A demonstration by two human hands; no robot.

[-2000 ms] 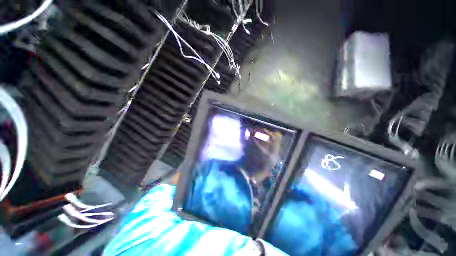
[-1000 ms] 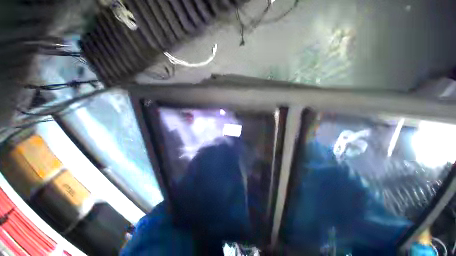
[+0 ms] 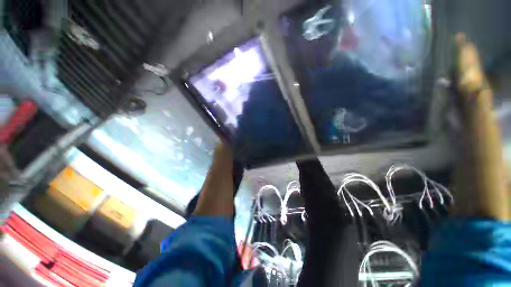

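Observation:
A black two-pocket tray is tilted across the upper middle, cut off by the top edge. It holds two glossy black screen units side by side, the left one and the right one, which has white handwriting. My left hand is at the tray's lower left edge, its fingers mostly hidden under the tray. My right hand is blurred and lies along the tray's right side. The tray is between both hands.
Black slotted holders stand upper left. White looped cables hang along a rack at the bottom. Orange-brown boxes and red trays are lower left. A dark shape, perhaps a leg, rises at bottom centre.
The tray has moved up in the view and turned. Both my forearms now show, with my right hand at the tray's right side. The looped cables have come into view below.

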